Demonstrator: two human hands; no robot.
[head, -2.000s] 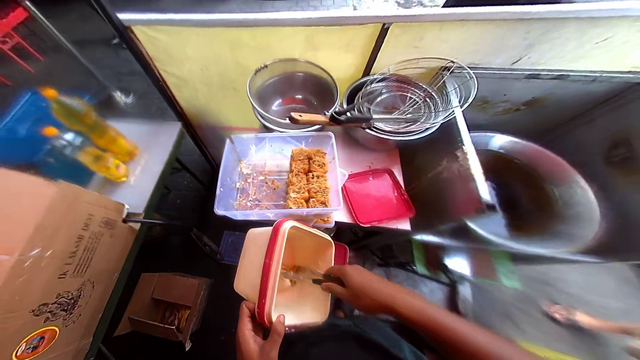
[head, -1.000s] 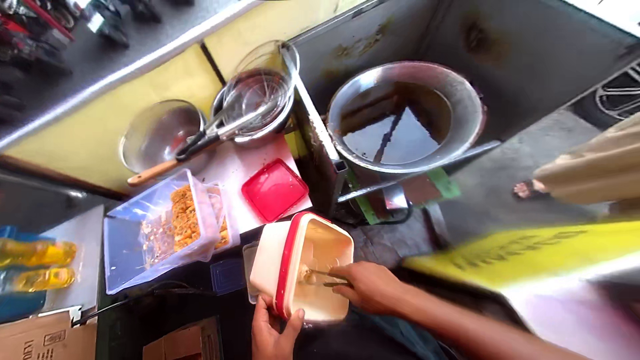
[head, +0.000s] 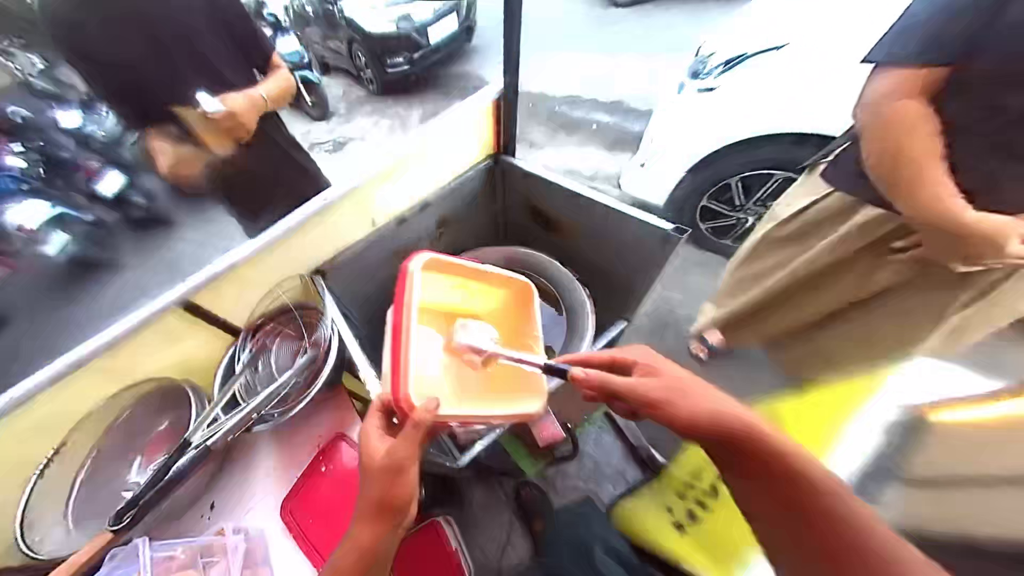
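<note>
My left hand point(head: 392, 460) grips the lower left edge of a cream plastic tub point(head: 468, 344) with a red rim, its opening tilted toward me. Between the fingers of my right hand point(head: 640, 384) is the dark handle of a metal spoon point(head: 512, 357); a pale, thick lump covers its bowl inside the tub. Behind the tub, a wide metal pan point(head: 580, 308) of dark liquid is partly hidden. A red plastic lid point(head: 324, 496) lies on the counter beside my left forearm.
Wire strainers point(head: 280, 360) rest over a metal pot at left, near a large metal bowl point(head: 132, 456). A translucent plastic box point(head: 192, 556) is at the bottom left. Metal panels point(head: 592, 232) surround the pan. One person point(head: 184, 96) stands beyond the counter, another point(head: 904, 200) at right.
The view has swung right toward the street. My hands have brought the tub in front of the pan, covering part of it, and the spoon now shows a pale lump.
</note>
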